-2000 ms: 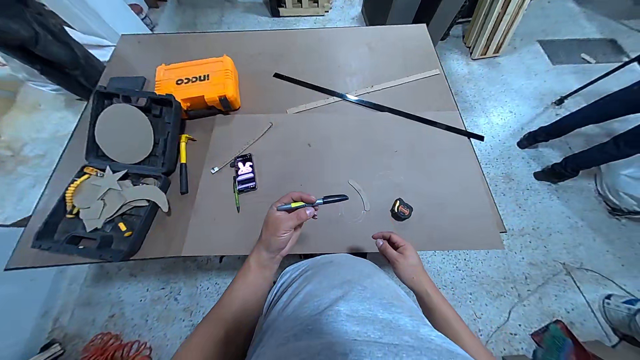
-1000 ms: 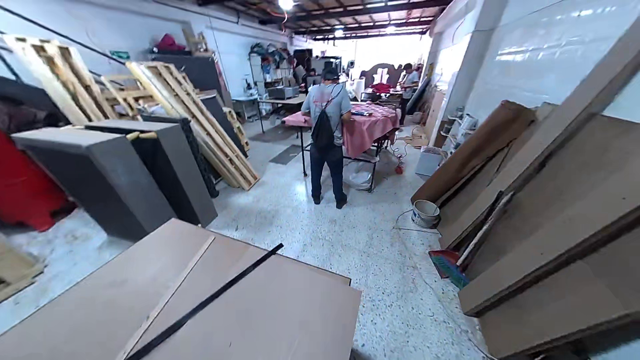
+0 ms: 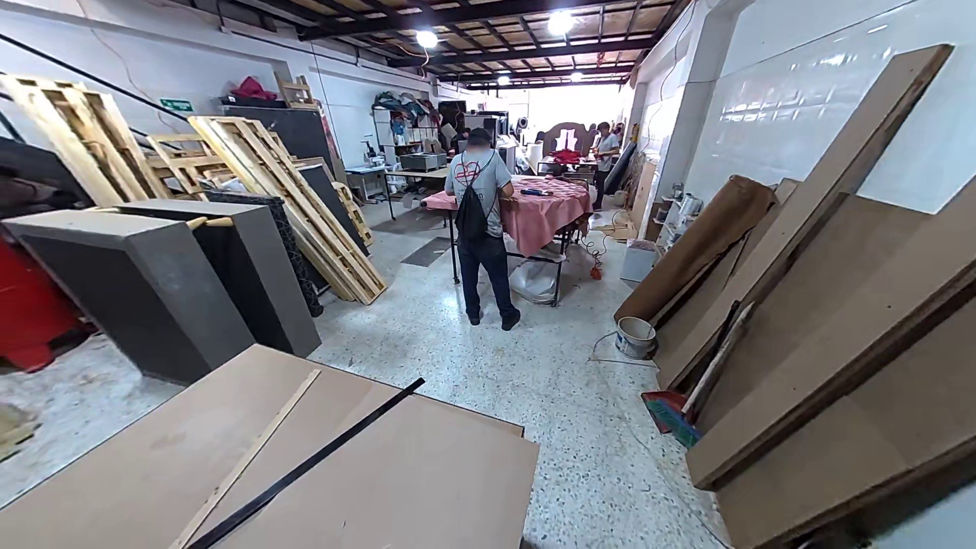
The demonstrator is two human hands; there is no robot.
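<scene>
Neither of my hands shows in the head view. At the bottom left lies the cardboard-brown sheet top of a worktable (image 3: 396, 480). A long black straight strip (image 3: 328, 462) rests diagonally across it. To its left a thin, pale wooden strip (image 3: 248, 457) lies at a slant, and the two come close together near the bottom edge. The near part of the table is out of the frame.
Grey upholstered blocks (image 3: 175, 267) and wooden frames (image 3: 297, 213) stand at left. A person (image 3: 480, 221) stands at a table with pink cloth (image 3: 545, 206). At right are a bucket (image 3: 635, 337), a broom (image 3: 682, 415), a brown roll (image 3: 701, 244) and leaning boards (image 3: 839, 358).
The view has swung up from the table to the workshop. My hands, seen two seconds ago with a marker in the left one, are out of view.
</scene>
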